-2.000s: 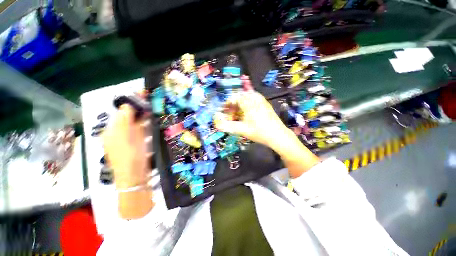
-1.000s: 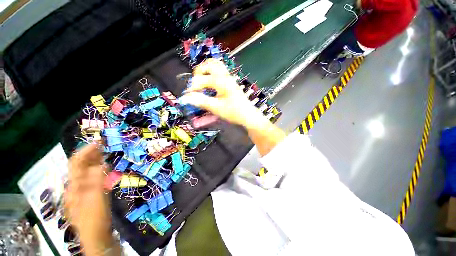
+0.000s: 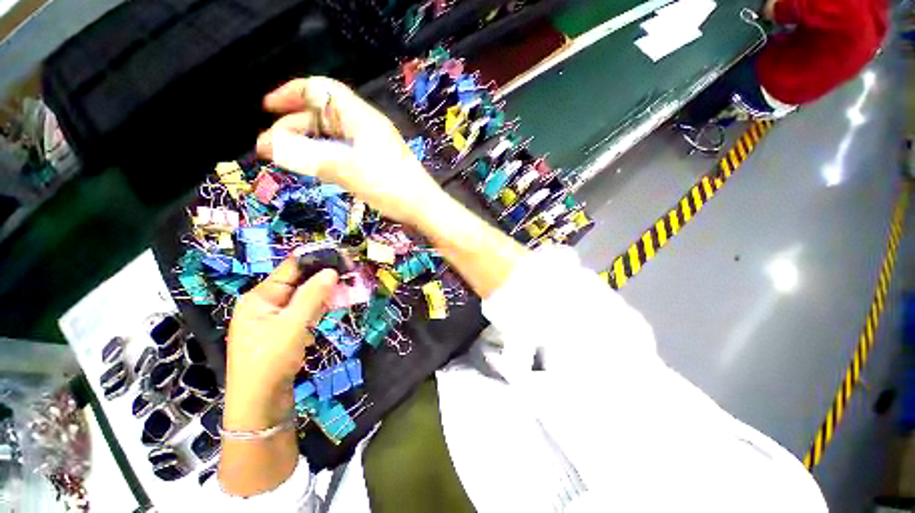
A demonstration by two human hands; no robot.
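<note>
My left hand [image 3: 271, 336] pinches a small dark unit [image 3: 321, 263] between thumb and fingers over the heap. A pink-red clip [image 3: 351, 291] is right beside that unit; I cannot tell if it is attached. My right hand [image 3: 331, 140] is raised above the back of the heap, fingers apart, with nothing visible in it. Loose binder clips [image 3: 336, 379] in blue, teal, yellow and pink lie heaped in the black tray [image 3: 416, 351]. Clamped units [image 3: 517, 185] stand in tight rows along the tray's right side.
A white sheet [image 3: 95, 311] at left carries several dark watch-like units [image 3: 161, 426]. Clear plastic bags [image 3: 45, 441] lie far left. Black trays [image 3: 150, 75] stand behind. White papers [image 3: 674, 28] lie on the green bench. A person in red [image 3: 823, 45] is at upper right.
My right hand has moved left from the clamped rows to above the heap. My left hand has moved right over the heap and now shows a dark unit in its fingers.
</note>
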